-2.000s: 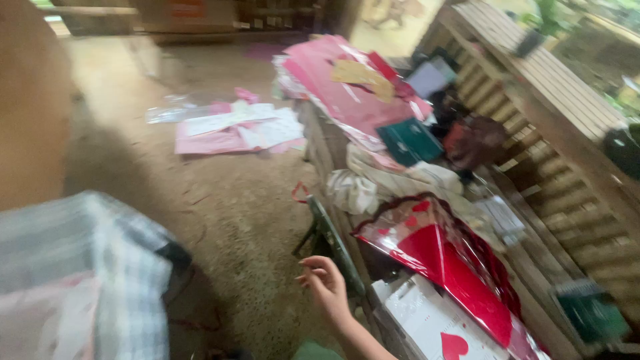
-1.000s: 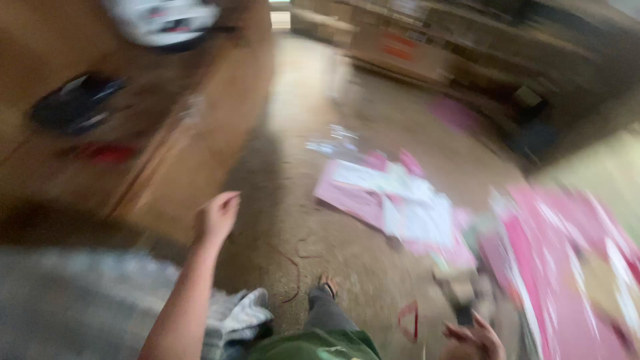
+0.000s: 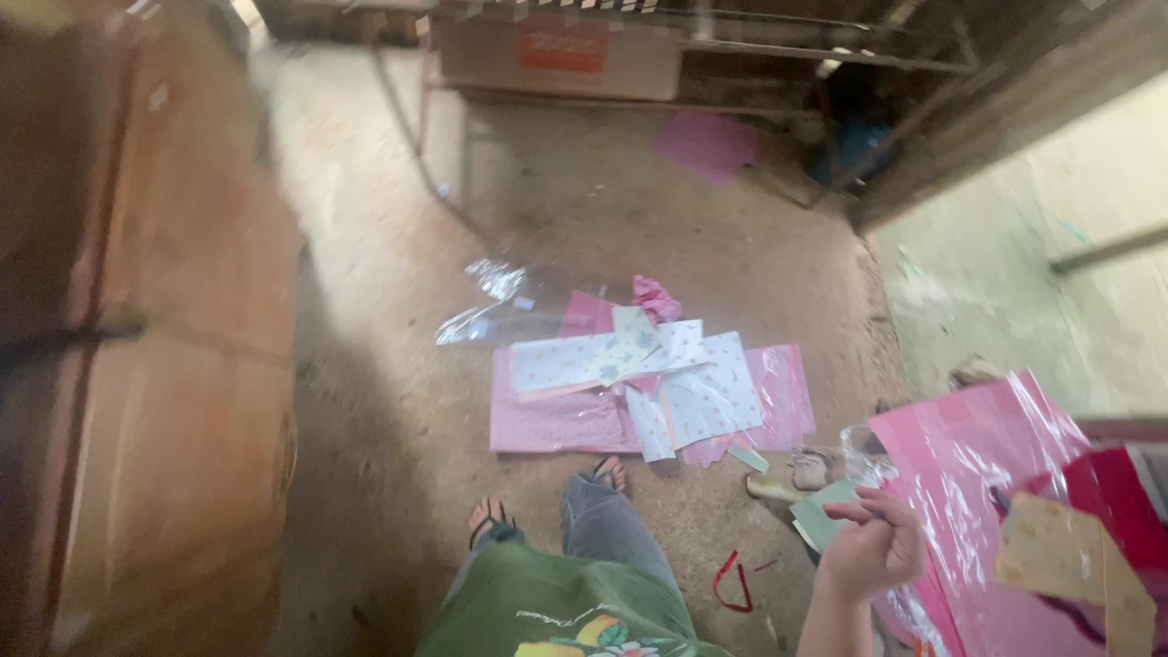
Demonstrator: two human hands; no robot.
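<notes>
My right hand [image 3: 876, 538] is raised at the lower right with its fingers loosely curled and nothing seen in it. Beside and beyond it lie plastic-wrapped pink sheets [image 3: 967, 493], with a tan patterned piece [image 3: 1049, 546] and a dark red piece [image 3: 1109, 502] on them. A pale green sheet [image 3: 826, 513] shows just left of the hand. On the floor past my feet is a pile of patterned white paper [image 3: 721, 392] over pink sheets [image 3: 566, 424], with a crumpled pink piece [image 3: 655, 299] at its far edge. My left hand is outside the view.
A wooden cabinet or table [image 3: 192, 365] runs along the left. Clear plastic [image 3: 497, 278] lies on the floor beyond the pile. A cardboard box [image 3: 639, 68] sits on a metal-framed rack at the back, near a pink sheet [image 3: 707, 146]. A red ribbon [image 3: 730, 589] lies by my feet.
The view has swung strongly and now looks down on the paper pile and my feet. My left hand, visible one second ago, has left the view.
</notes>
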